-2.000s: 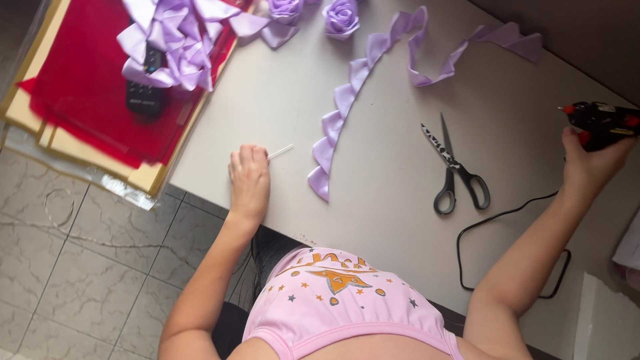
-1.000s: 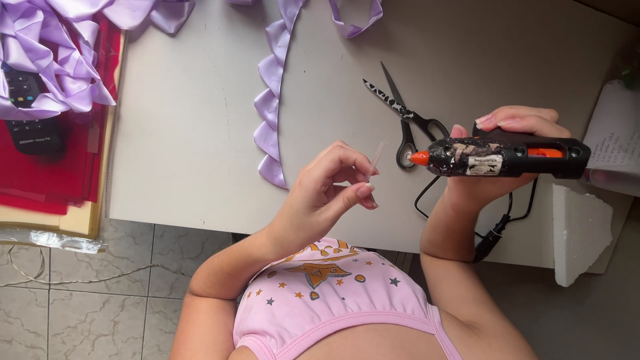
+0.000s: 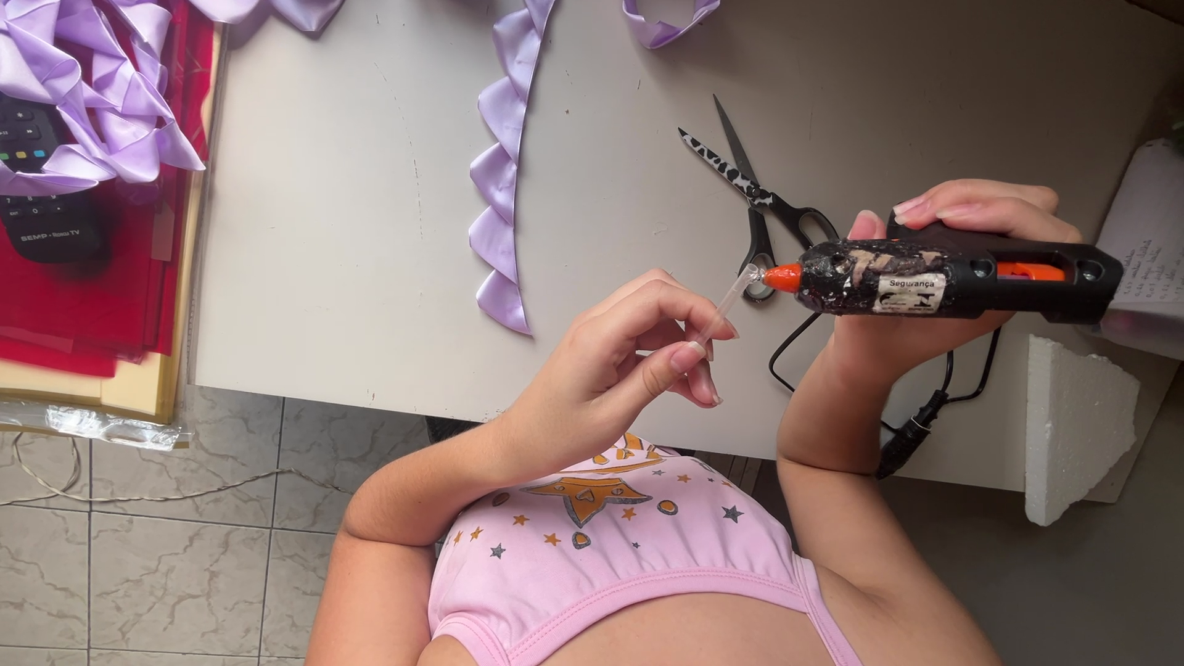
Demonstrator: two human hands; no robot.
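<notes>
My left hand pinches a short translucent stick between thumb and fingers. Its upper end touches or nearly touches the orange nozzle of a black hot glue gun. That gun lies level in my right hand, with the nozzle pointing left. Behind the nozzle, black-handled scissors lie with parted blades on the table. Left of my hands a folded lilac satin ribbon forms a zigzag strip on the tabletop. Clear material shows at the nozzle tip.
A white table spans the view. Red sheets, a black remote control and piled lilac ribbon are at the left. A white foam block sits at the right edge, near the gun's black cable. Another ribbon loop is at the top.
The glue gun has come in from the right to a level pose before me. My left hand, low over the table's edge before, has lifted the stick to the nozzle. The view has shifted.
</notes>
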